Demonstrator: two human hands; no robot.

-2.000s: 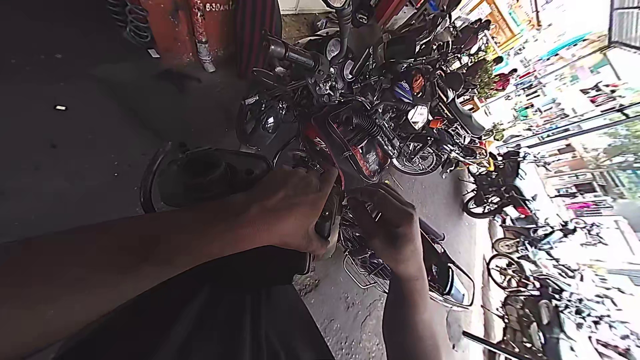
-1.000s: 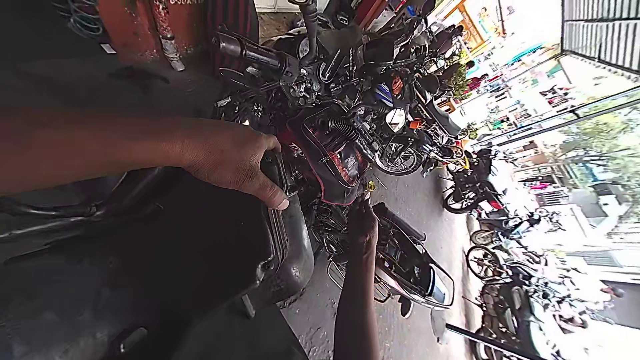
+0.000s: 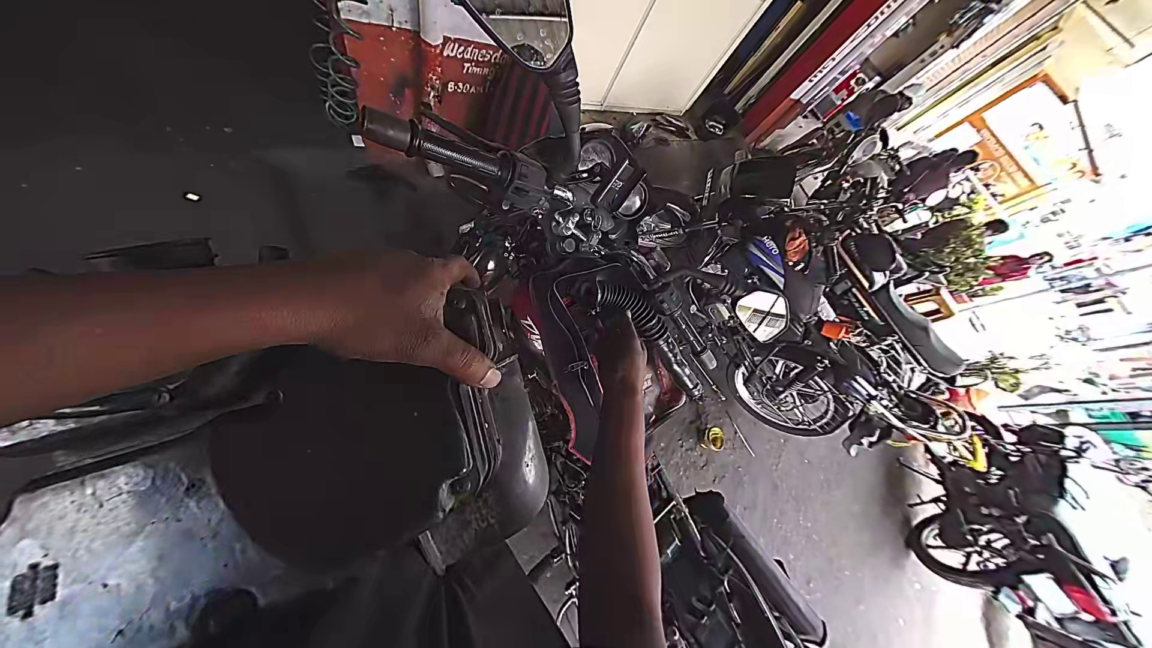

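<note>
The fingers and thumb of my left hand (image 3: 405, 315) are around the upper edge of a dark, rounded vehicle part (image 3: 513, 432) with a worn grey rim; the fingertips are partly hidden behind it. To its right, my right hand (image 3: 621, 351) reaches to a dark bag-like cover with red trim (image 3: 571, 387) on a parked motorcycle, beside a black ribbed boot (image 3: 625, 301). Shadow hides the fingers of that hand, so what they hold cannot be told. Above both hands is the motorcycle's handlebar grip (image 3: 387, 130), with a mirror (image 3: 535, 36) near it.
More parked motorcycles (image 3: 783, 387) stand close together at the right. A small yellow object (image 3: 713, 438) lies on the ground beyond my right hand. At the upper left, a coiled hose (image 3: 337, 81) hangs beside a red and white painted surface (image 3: 387, 67) bearing writing.
My right hand was near my left hand two seconds ago; it has moved away and is now at the covered motorcycle. My left hand stays at the dark part's edge.
</note>
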